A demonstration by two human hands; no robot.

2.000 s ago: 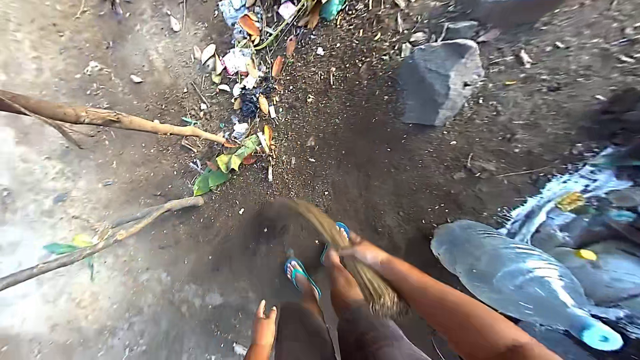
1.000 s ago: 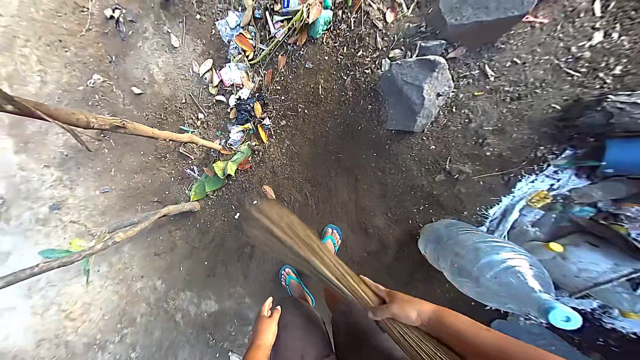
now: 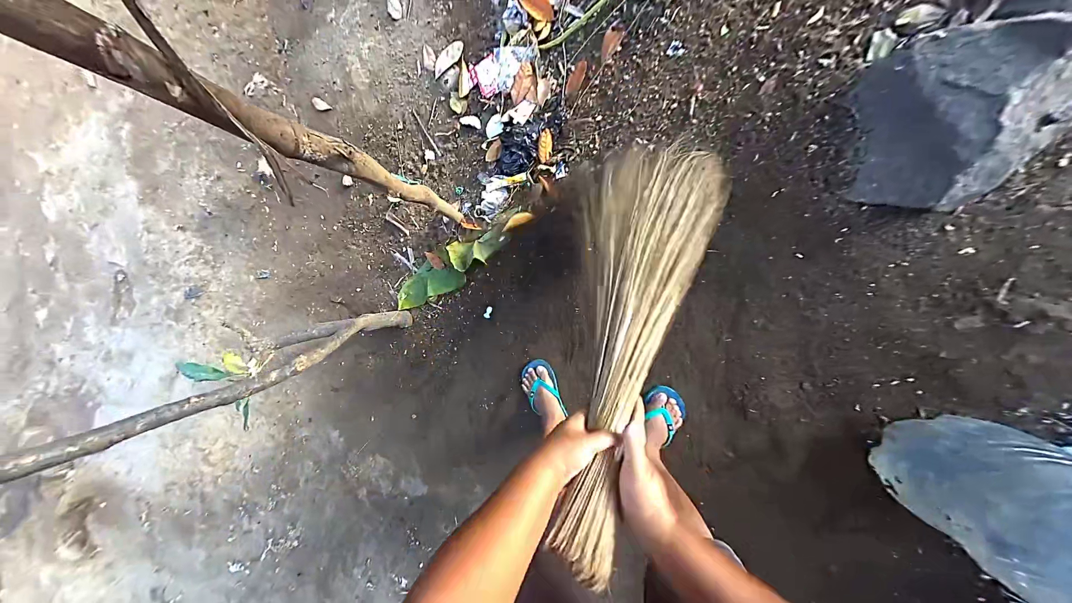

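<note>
A broom of thin dry sticks [image 3: 653, 285], without a separate handle, spans the middle of the head view. Its spread end points up over the dark soil and its narrow butt lies between my forearms. My left hand [image 3: 578, 445] grips the bundle from the left, its thumb across the sticks. On the right side my right hand [image 3: 641, 477] presses against the bundle, close to the left one; its fingers are partly hidden behind the sticks. Below are my feet in blue flip-flops, the left one [image 3: 543, 387] and the right one [image 3: 666, 410].
A line of litter and leaves [image 3: 519, 126] runs down from the top middle to green leaves [image 3: 431, 285]. A thick branch [image 3: 285, 134] and a thinner forked branch [image 3: 209, 398] lie at left. A grey rock [image 3: 946, 117] sits upper right, a translucent plastic bottle [image 3: 980, 494] lower right.
My left hand, earlier apart from the broom, has come onto it beside the right hand. The broom has swung from pointing up-left to nearly upright in view, its spread end now further right.
</note>
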